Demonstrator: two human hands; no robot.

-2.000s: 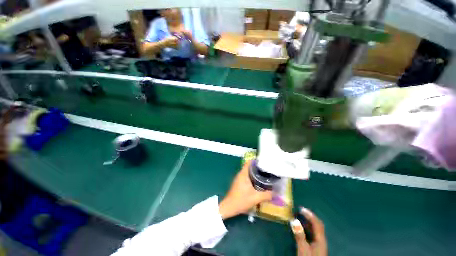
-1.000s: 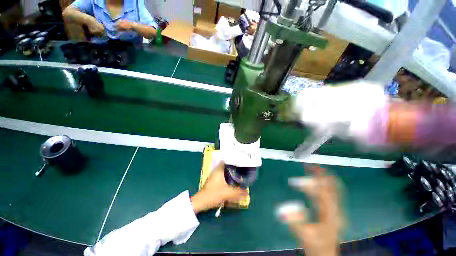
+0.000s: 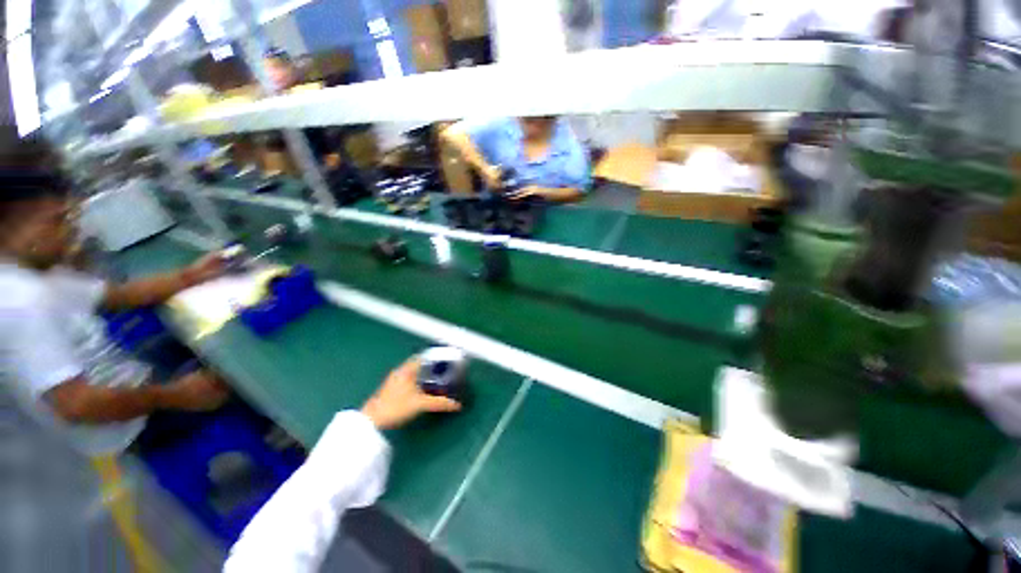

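My left hand [image 3: 405, 396] reaches out over the green bench, its fingers around a black lamp housing [image 3: 443, 374] with a silver-white ring face turned up. My right hand is not in view. The green press head [image 3: 834, 325] hangs at the right, blurred, with a white ram pad [image 3: 773, 442] below it. Under it lies the yellow-edged fixture [image 3: 661, 509] with a pink pad [image 3: 733, 513] inside and no housing on it.
A worker in a white top [image 3: 56, 336] stands at the left beside blue trays [image 3: 280, 302]. Another person in light blue [image 3: 537, 157] sits across the conveyor [image 3: 605, 325]. Dark housings [image 3: 494, 262] are on the belt. A carton [image 3: 705, 202] stands behind.
The view has swung left. My left hand has left the press and is now at the housing on the bench. The fixture no longer holds a housing. My right hand has gone out of view.
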